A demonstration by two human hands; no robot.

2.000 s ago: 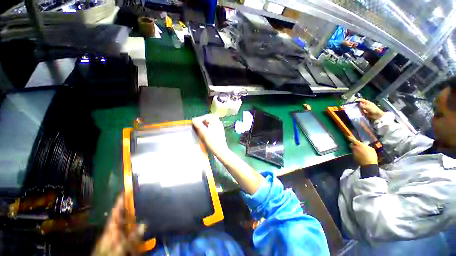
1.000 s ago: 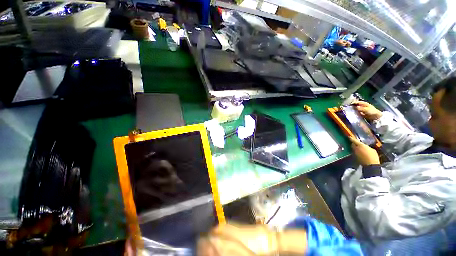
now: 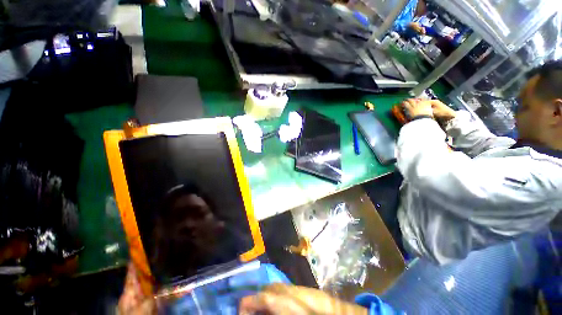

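Observation:
The orange jig [image 3: 245, 184] stands tilted in front of me and frames a dark, mirror-like LCD panel [image 3: 185, 178] that reflects a head. A strip of clear film [image 3: 215, 275] runs along the panel's lower edge. My left hand [image 3: 135, 294] grips the jig's lower left corner, partly cut off by the picture's bottom. My right hand [image 3: 293, 301] is blurred at the bottom edge, just below the jig. Its fingertips are unclear, so whether it holds the film cannot be told.
White wipes [image 3: 249, 134] and a squat cream container [image 3: 266, 104] stand right of the jig, beside dark glossy panels [image 3: 319, 146]. A grey pad [image 3: 167, 98] lies behind it. A carton of clear film [image 3: 336, 246] is at lower right. A neighbour in a pale jacket [image 3: 456, 191] works at right.
My right hand has moved from the jig's upper right corner down to below its lower edge. The bright glare on the panel has given way to a dark reflection. The view has shifted.

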